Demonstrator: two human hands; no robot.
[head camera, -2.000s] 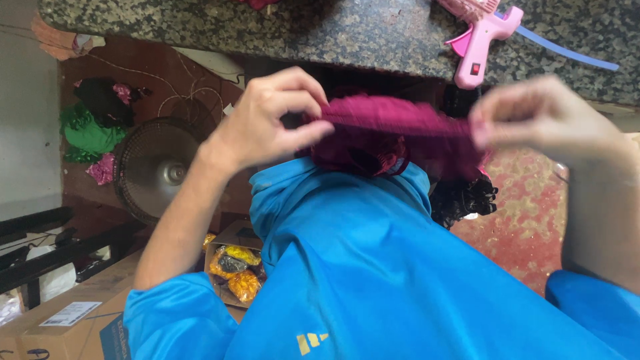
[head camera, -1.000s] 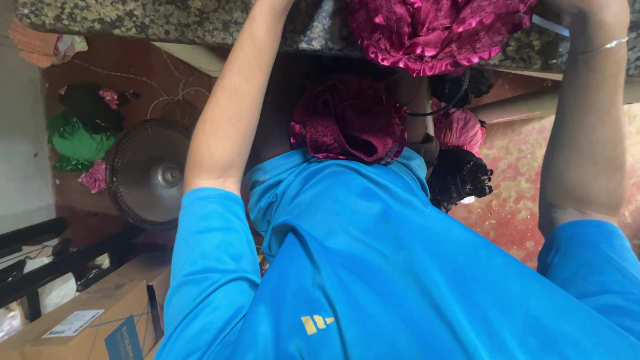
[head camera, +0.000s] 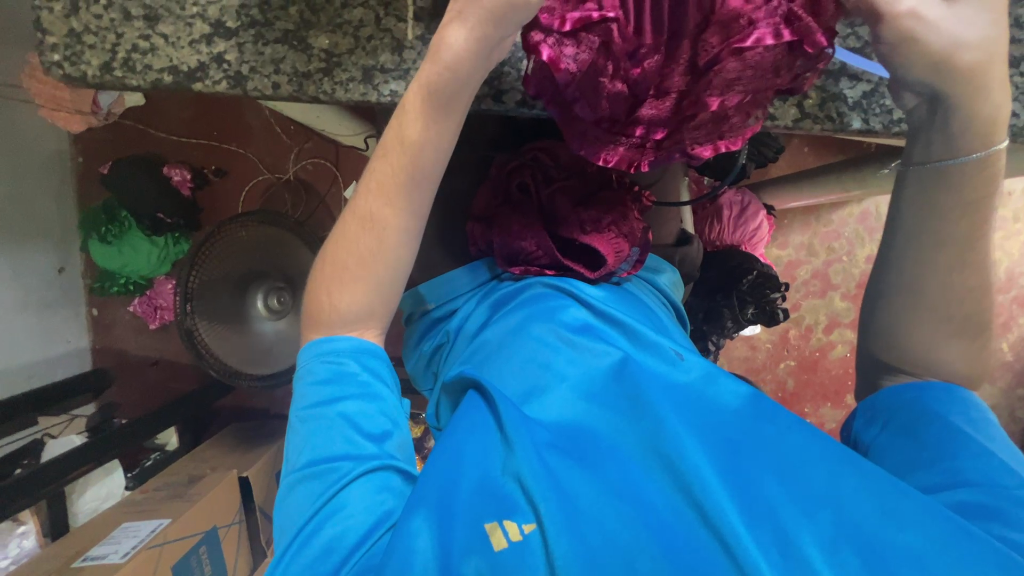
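Note:
A magenta piece of ruffled satin and lace fabric (head camera: 680, 76) hangs over the edge of the granite worktop (head camera: 240, 56). My left hand (head camera: 500, 16) is at its left side and my right hand (head camera: 888, 28) at its right; the top edge of the view cuts off the fingers of both, so their grip cannot be made out. A second dark magenta gathered fabric piece (head camera: 564, 216) lies on my lap. Part of a blue strip (head camera: 860, 62) shows on the worktop beside my right hand.
A round fan (head camera: 248, 300) stands on the floor at left, near green fabric (head camera: 132, 248) and loose cables. Black ruffled fabric (head camera: 740, 296) and pink fabric (head camera: 732, 220) are right of my lap. A cardboard box (head camera: 176, 512) is at lower left.
Both hands have moved from above my lap up to the worktop. The ruffled magenta piece now spreads over the worktop edge, where the pink glue gun was visible two seconds ago.

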